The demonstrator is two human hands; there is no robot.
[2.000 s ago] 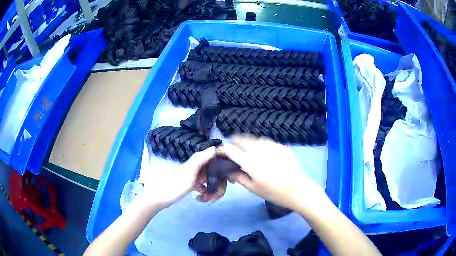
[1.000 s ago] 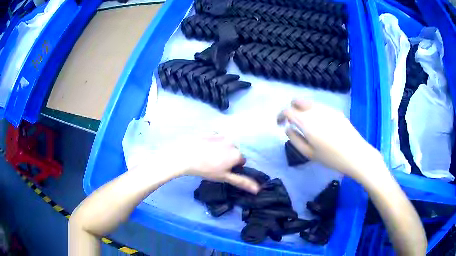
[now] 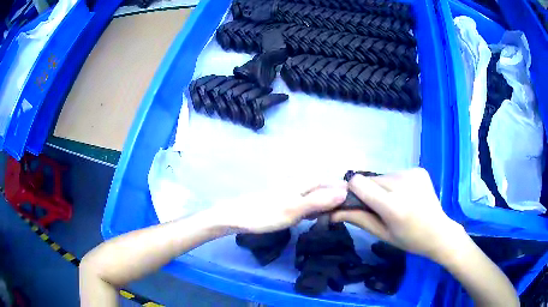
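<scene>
My left hand (image 3: 270, 207) and my right hand (image 3: 399, 207) meet above the near right part of the blue tote (image 3: 157, 120). Both hold a black moulded part (image 3: 354, 196) between their fingers; fingers hide most of it. Loose black parts (image 3: 327, 255) lie in a pile below my hands, near the tote's near edge. Nested rows of black parts (image 3: 354, 81) cross the far half of the tote. A short nested row (image 3: 225, 99) lies at left, with separate parts (image 3: 264, 60) next to it. White liner (image 3: 258, 153) is under them.
A neighbouring blue tote at right holds black parts and crumpled white liner (image 3: 520, 144). At left are a flat tan panel (image 3: 120, 78), another blue tote (image 3: 57, 75) and a red stool (image 3: 39, 189) on the floor. Yellow-black tape (image 3: 54, 243) marks the floor.
My hands were apart a second ago, the left over the pile; now they have come together on a part. The short row at left has become slightly shorter. The view has tipped down since two seconds ago.
</scene>
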